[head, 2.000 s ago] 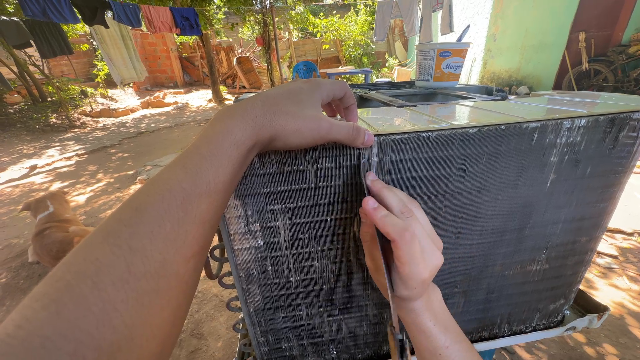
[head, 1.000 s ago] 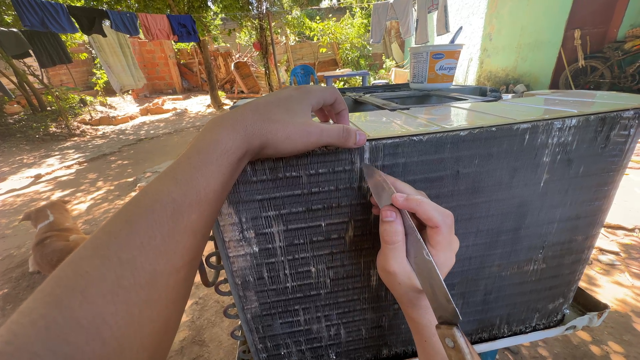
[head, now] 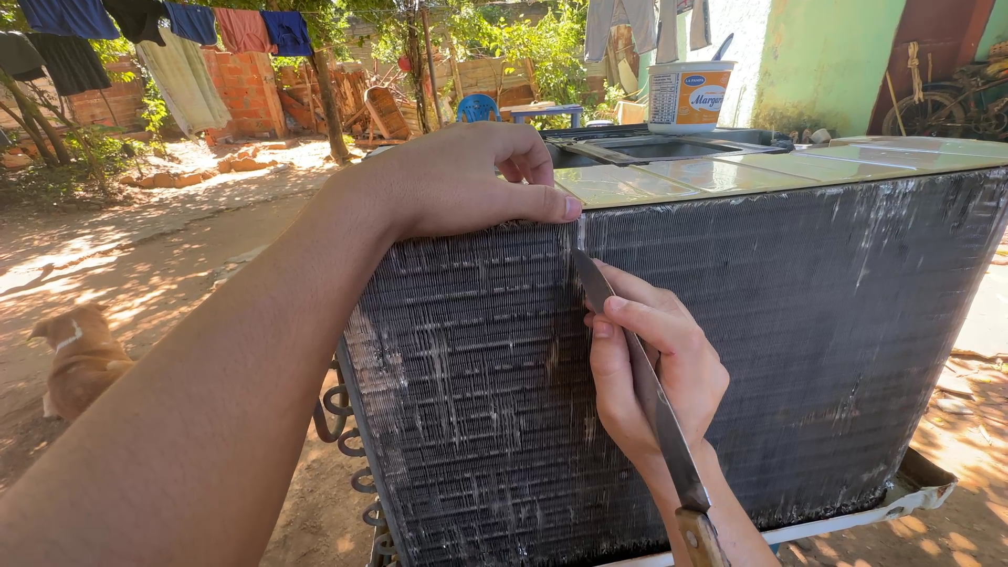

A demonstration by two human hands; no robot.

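A knife with a wooden handle (head: pixel 665 417) is pinched by its blade in my right hand (head: pixel 661 362), its tip touching the fins near the top of a dark finned condenser coil (head: pixel 787 315). The handle hangs down beside my right wrist. My left hand (head: pixel 480 177) rests on the coil's upper edge, thumb just above the knife tip, at the corner of a pale, glossy top panel (head: pixel 756 173). The left fingers curl over the edge, and whether they grip it is partly hidden. Some fins are bent and show bright metal.
Curved copper-like tubes (head: pixel 354 441) stick out at the coil's left side. Below lies a worn metal base tray (head: pixel 913 488). A margarine tub (head: pixel 689 96) with a utensil stands behind the top panel. A dog (head: pixel 83 362) sits on the ground at left; laundry (head: pixel 185 79) hangs beyond.
Two seconds ago the knife stood nearly upright and edge-on against the fins; it now slants, with its flat side showing. My right hand has turned with it. My left hand has stayed at the top edge.
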